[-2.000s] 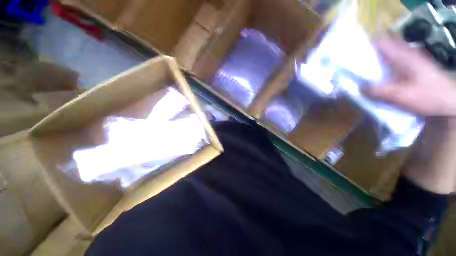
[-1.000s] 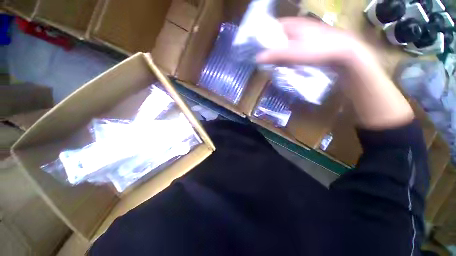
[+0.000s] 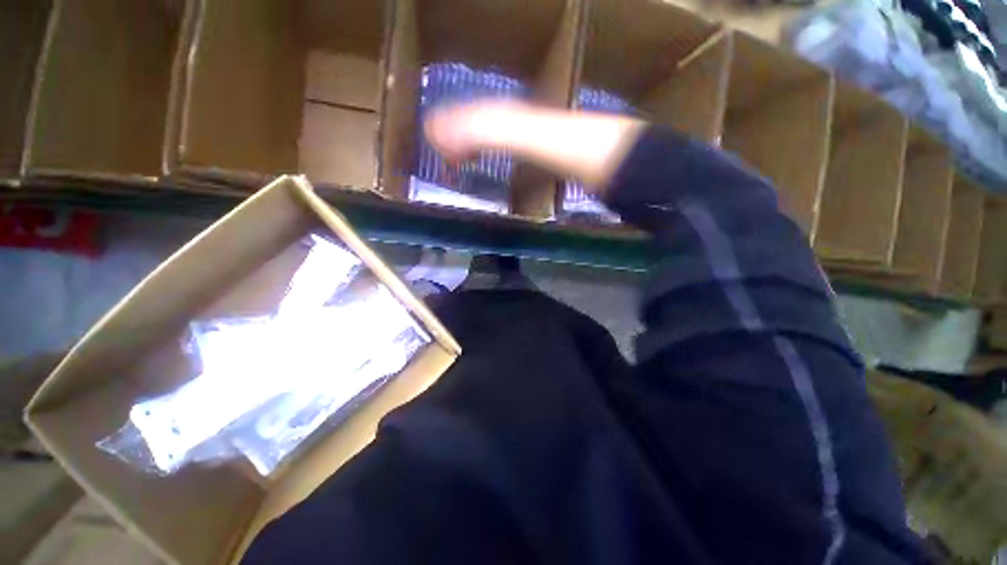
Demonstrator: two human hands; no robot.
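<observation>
A small open tan carton (image 3: 155,331) is tilted at the left against my dark-clothed body. Shiny white, clear-bagged parts (image 3: 276,364) lie in it. My right hand (image 3: 475,127), blurred, reaches over a deep brown packing carton (image 3: 398,121) in the row ahead. Ribbed, silvery-lilac wrapped contents (image 3: 458,190) show in that carton below and around the hand. No packet shows at the hand, but its fingers are too blurred to read. My left hand is not in view.
More open cartons (image 3: 773,144) run in a row left and right along a green edge (image 3: 596,245). The neighbouring carton also holds lilac wrapped contents (image 3: 585,199). A red item (image 3: 50,230) is at the left. Clear plastic bags (image 3: 872,66) lie beyond the row.
The view has turned, so the carton row now runs nearly level. The white packets seen with my right hand no longer show there. The small carton still holds its bagged parts.
</observation>
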